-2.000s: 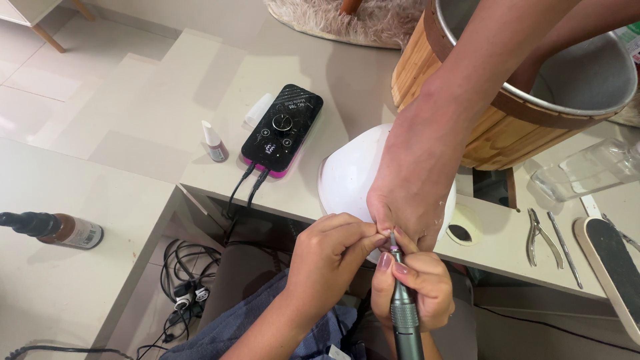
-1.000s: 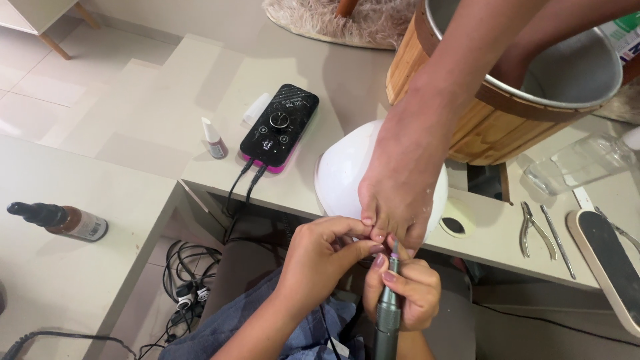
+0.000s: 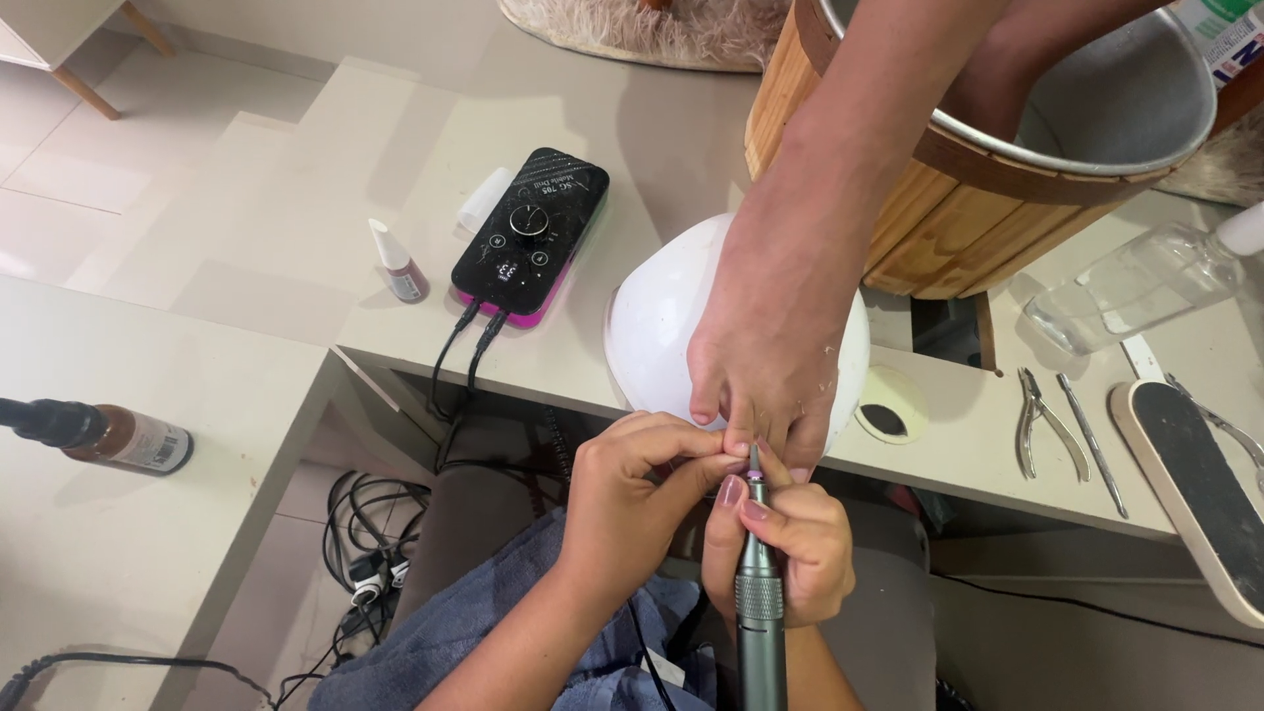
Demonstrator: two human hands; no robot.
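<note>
Another person's foot (image 3: 790, 286) rests on a white rounded footrest (image 3: 662, 306). My left hand (image 3: 642, 494) pinches the second toe (image 3: 739, 425) between thumb and fingers. In my right hand (image 3: 795, 553) is a dark metal nail drill handpiece (image 3: 759, 632), pointing up, its bit at that toe's tip. Whether the bit touches the nail cannot be told. The drill's black and pink control box (image 3: 528, 232) lies on the table, left of the footrest, with two cables plugged in.
A wood-clad metal bucket (image 3: 987, 207) holds the person's other foot. Cuticle nippers (image 3: 1049, 425), a metal pusher (image 3: 1092, 444), a foot file (image 3: 1200, 494) and a clear bottle (image 3: 1136, 286) lie at right. A small bottle (image 3: 398, 262) stands near the box; a dropper bottle (image 3: 109, 434) lies left. Tangled cables (image 3: 365, 553) hang below.
Two seconds ago my left hand and the bit were nearer the big toe; they are now at the second toe. The foot's toes show more fully now.
</note>
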